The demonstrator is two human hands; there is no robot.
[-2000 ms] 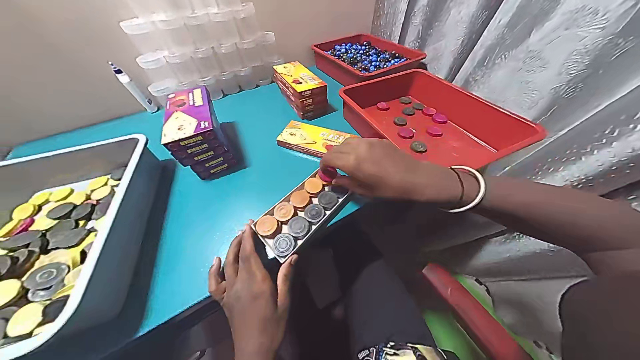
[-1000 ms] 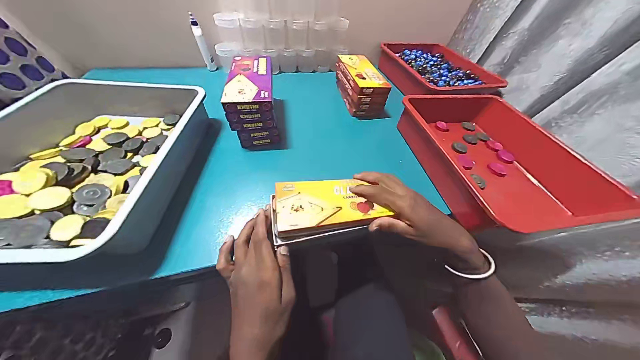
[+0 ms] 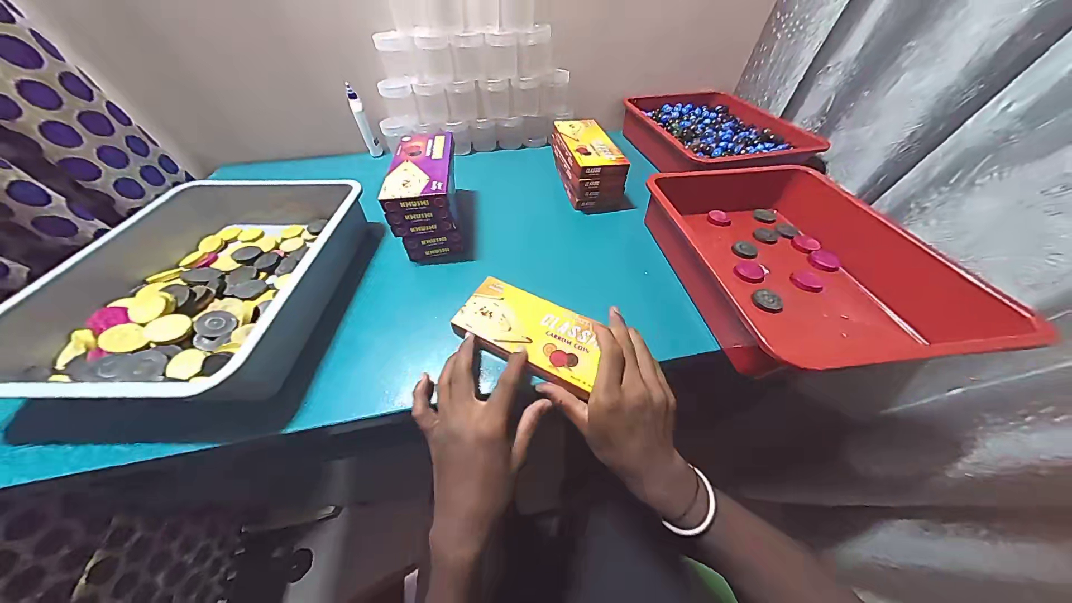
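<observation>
A yellow carrom coin box [image 3: 536,331] lies near the front edge of the teal table, its printed face up. My right hand [image 3: 628,402] grips its right end, fingers over the top and thumb at the near side. My left hand [image 3: 477,419] is at the box's near long side with fingers spread, two fingertips at its edge; whether they press on it is hard to tell. No coins show outside the box between my hands, and its inside is hidden.
A white tub [image 3: 293,293] of yellow, dark and pink coins stands left. Behind are stacked purple boxes [image 3: 423,201], stacked yellow boxes [image 3: 590,163], clear plastic containers [image 3: 477,92] and a marker [image 3: 363,121]. Right are a red tray [image 3: 871,327] with coins and a red tray [image 3: 720,159] of blue and dark beads.
Two seconds ago the coins lay exposed in an open box, with the yellow cover beside it. The yellow cover was then over the box, which now sits at a slant. My left hand's fingers have spread.
</observation>
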